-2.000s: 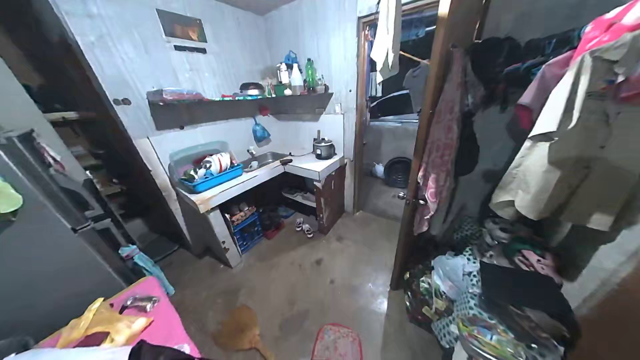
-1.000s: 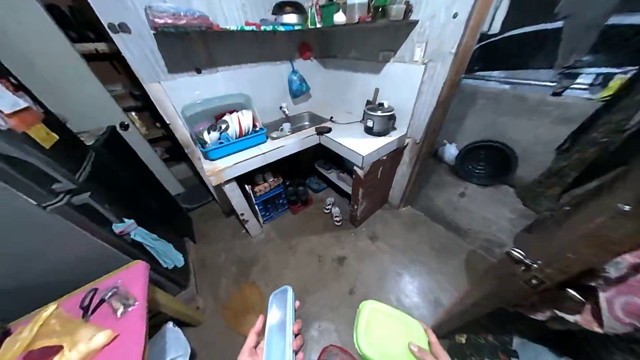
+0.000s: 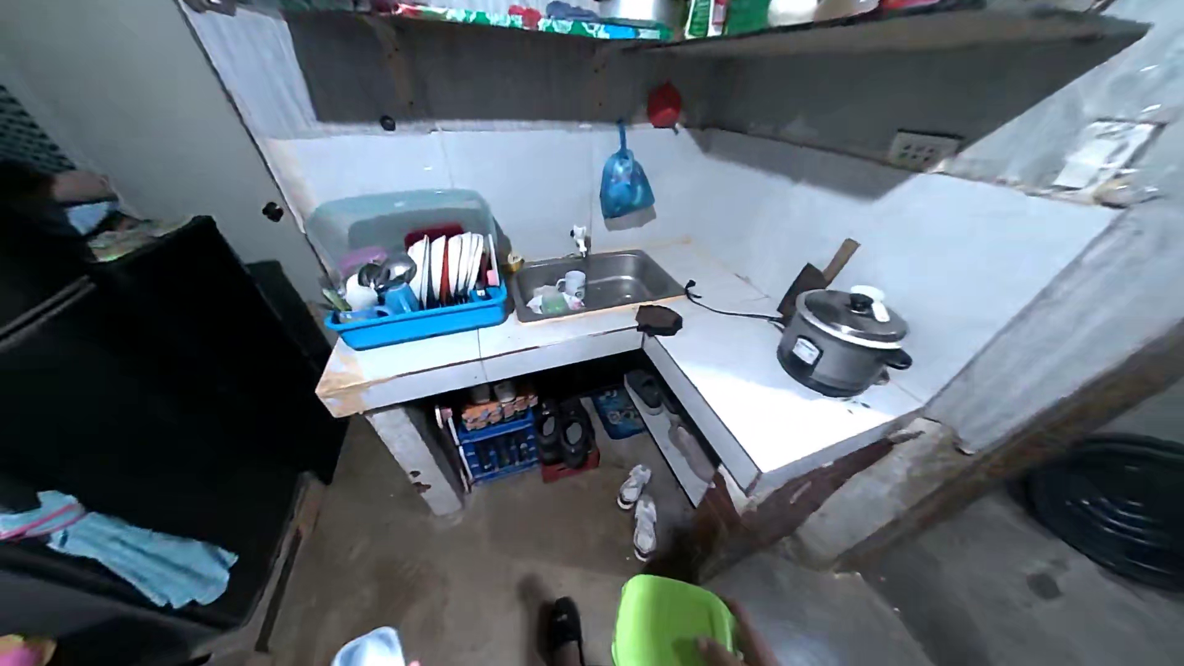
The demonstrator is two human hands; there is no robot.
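Observation:
My right hand (image 3: pixel 735 643) grips a green plastic container or lid (image 3: pixel 668 622) at the bottom of the view, its thumb over the near right part. Left of it, a pale blue-white container (image 3: pixel 370 647) shows at the bottom edge, with only a fingertip of my left hand (image 3: pixel 413 662) beside it; the rest of that hand is out of view. Ahead are the tiled counter, a steel sink (image 3: pixel 629 279) with a white mug (image 3: pixel 573 284) in it, a blue dish rack (image 3: pixel 416 326) full of plates, and a rice cooker (image 3: pixel 837 342).
White sandals (image 3: pixel 645 527) lie on the floor before the counter. Beneath it stand dark shoes (image 3: pixel 564 435) and a blue crate (image 3: pixel 499 453). A low shelf (image 3: pixel 832 37) overhangs the counter. A dark refrigerator (image 3: pixel 166 370) is at left, a black basin (image 3: pixel 1119 509) at right.
The view has moved closer to the counter and sink. Both hands, plainly seen with the containers one second ago, now sit lower, the left one almost out of view.

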